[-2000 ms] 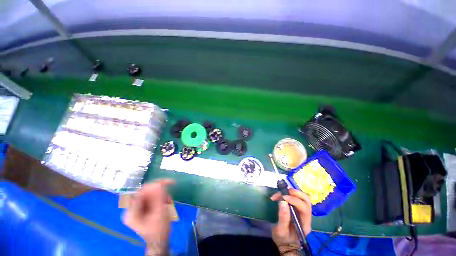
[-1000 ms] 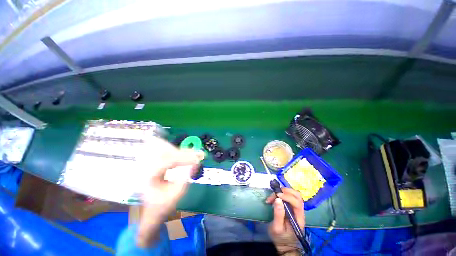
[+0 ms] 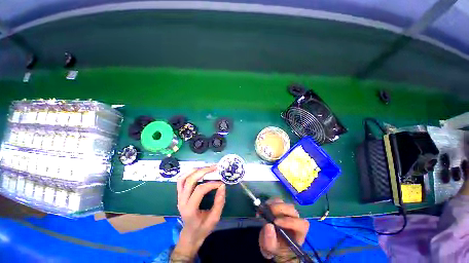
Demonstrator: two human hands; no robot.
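A white round disc with dark spots (image 3: 231,169) lies on the white strip (image 3: 149,170) at bench centre. My left hand (image 3: 201,198) reaches in from below, its fingertips at the disc's left edge; whether they pinch something small there is too small to tell. My right hand (image 3: 282,226) holds the black soldering iron (image 3: 280,229), its thin tip pointing up-left to the disc's lower right edge. A dark round component (image 3: 169,167) lies on the strip, left of my left hand. The green solder spool (image 3: 157,136) stands left of centre, with a thin wire curving below the strip's left end.
Stacked clear blister trays (image 3: 56,154) stand far left. Several dark discs (image 3: 199,143) lie around the spool. A round tin (image 3: 272,144), a blue tray (image 3: 326,177) with yellow sponge (image 3: 299,168), and a fan (image 3: 312,119) are right of centre. A black soldering station (image 3: 383,169) and another person's sleeve (image 3: 452,226) are at right.
My left hand has moved right from near the trays to the white disc. The iron's tip has moved left to the disc. A dark component now lies on the strip. The camera view has shifted.
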